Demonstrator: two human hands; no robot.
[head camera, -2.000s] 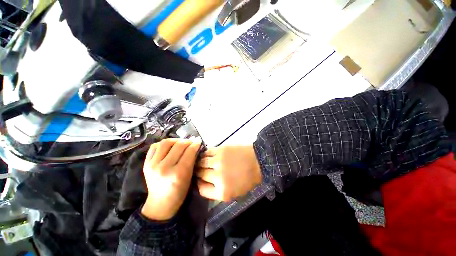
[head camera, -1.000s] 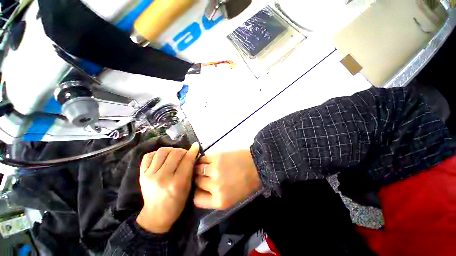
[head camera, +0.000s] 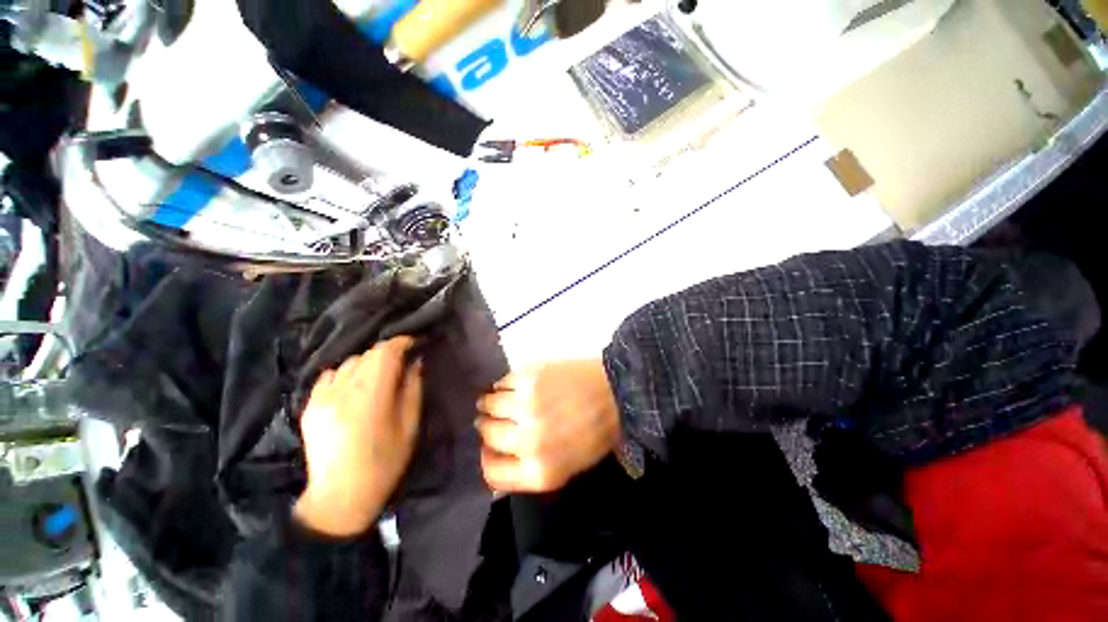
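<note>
A dark garment piece (head camera: 273, 328) lies bunched on the machine table and hangs toward the lap, its upper edge at the presser foot area (head camera: 428, 243). My left hand (head camera: 361, 425) lies on the cloth below the foot, fingers curled on its folds; its fingertips are blurred. My right hand (head camera: 547, 425) pinches the cloth's right edge with bent fingers, a little apart from my left hand. The white sewing machine (head camera: 207, 73) with a blue stripe stands at the upper left, with a round tension dial (head camera: 287, 163).
A black strap (head camera: 365, 79) hangs across the machine head. Orange-handled snips (head camera: 535, 148) and a blue part (head camera: 464, 194) lie right of the foot. A plastic-wrapped packet (head camera: 644, 75) lies farther back. A tan cardboard piece (head camera: 948, 122) lies at the table's right.
My left hand has moved down and left, away from my right hand, and the two no longer meet at the edge. A flatter dark strip of cloth now shows between them.
</note>
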